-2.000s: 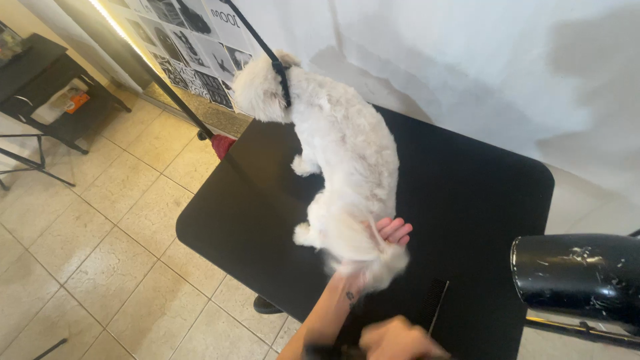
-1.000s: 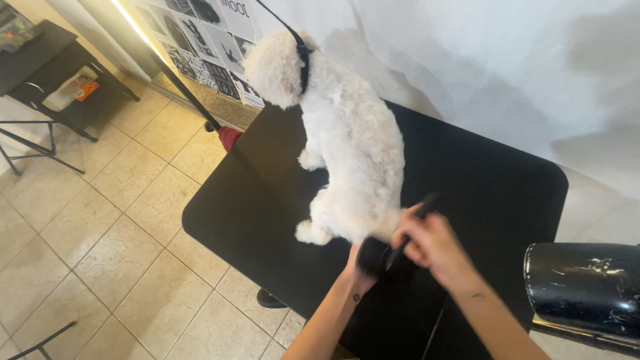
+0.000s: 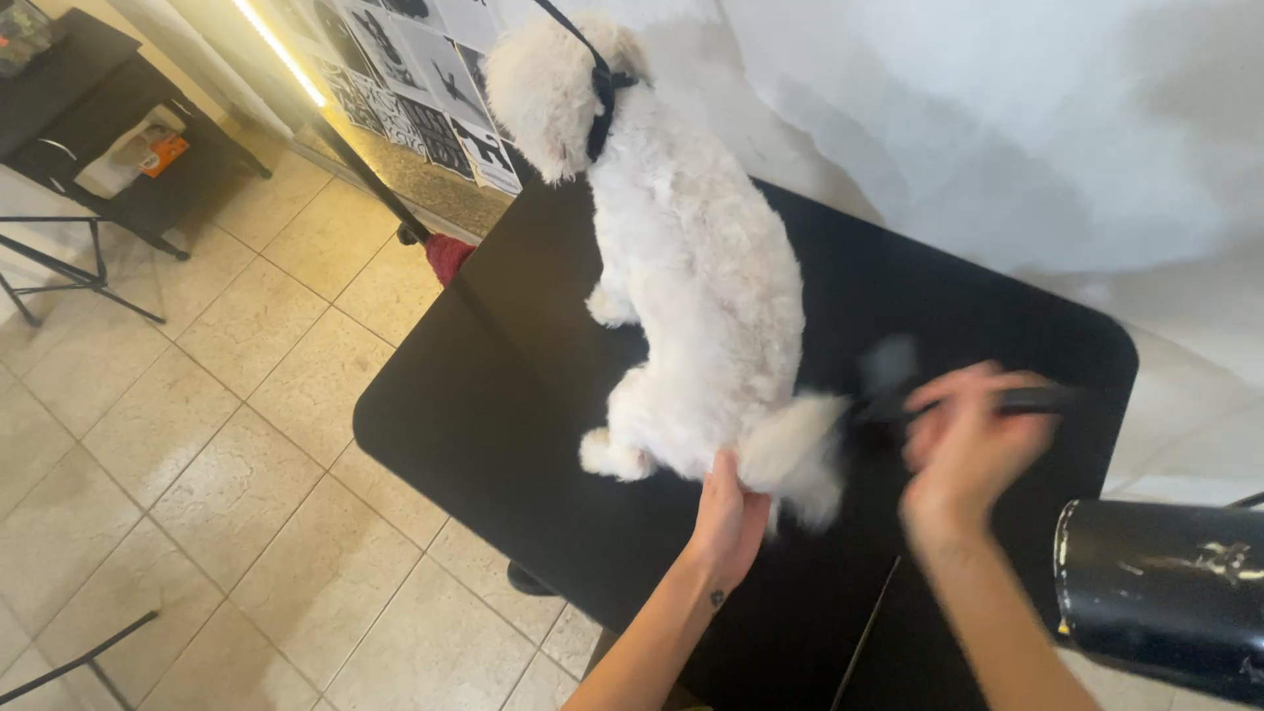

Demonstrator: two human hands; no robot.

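A white curly-coated dog [image 3: 701, 267] stands on a black grooming table [image 3: 474, 395], its head toward the back left and a black grooming loop [image 3: 600, 109] around its neck. My left hand [image 3: 733, 513] touches the rear of the dog at the base of its tail [image 3: 795, 454]; whether the fingers grip hair is hidden. To the right of the tail, my right hand [image 3: 973, 434] holds a dark-handled slicker brush [image 3: 1037, 399], blurred by motion. The brush head is apart from the coat, over the tabletop.
A black cylindrical dryer [image 3: 1165, 592] juts in at the right. A thin metal comb or rod [image 3: 867, 632] lies near the front. The wall is behind the table; a dark shelf unit [image 3: 59, 89] and a folding stand [image 3: 69, 267] are at the left.
My right hand has moved away to the right with the brush, which was at the dog's rear one second ago. The tail now shows beside my left hand.
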